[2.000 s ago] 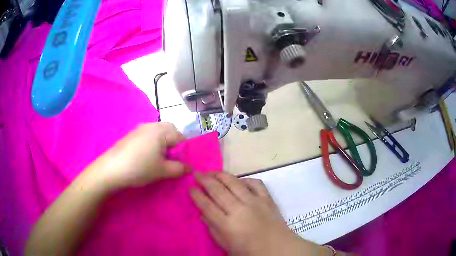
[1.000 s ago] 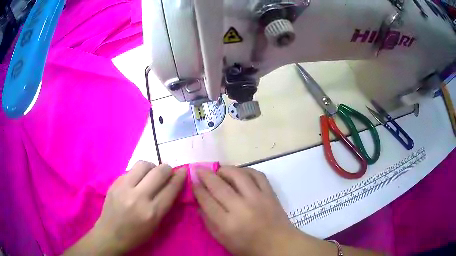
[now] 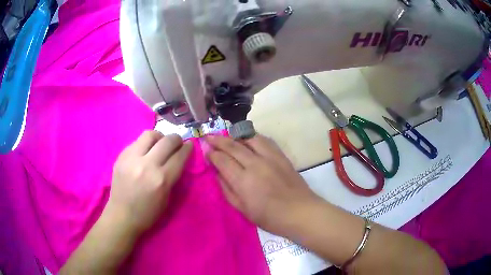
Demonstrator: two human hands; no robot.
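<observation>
The bright pink garment piece (image 3: 188,231) runs from the front edge up to the needle area. Its folded band end (image 3: 200,156) lies at the presser foot (image 3: 197,130), mostly covered by my fingers. My left hand (image 3: 148,177) grips the fabric with bent fingers, left of the foot. My right hand (image 3: 258,177) lies on the fabric with its fingertips just in front of the foot. The cream sewing machine (image 3: 312,37) stands over the work.
Shears (image 3: 350,129) with red and green handles lie on the bed to the right, with blue snips (image 3: 414,134) beyond. A blue lamp (image 3: 19,80) hangs at upper left. More pink fabric (image 3: 81,129) covers the left side. A yellowish stick (image 3: 478,113) lies far right.
Both hands have moved the folded pink end forward from the table's front up to the presser foot. The view has shifted, and the machine appears further left.
</observation>
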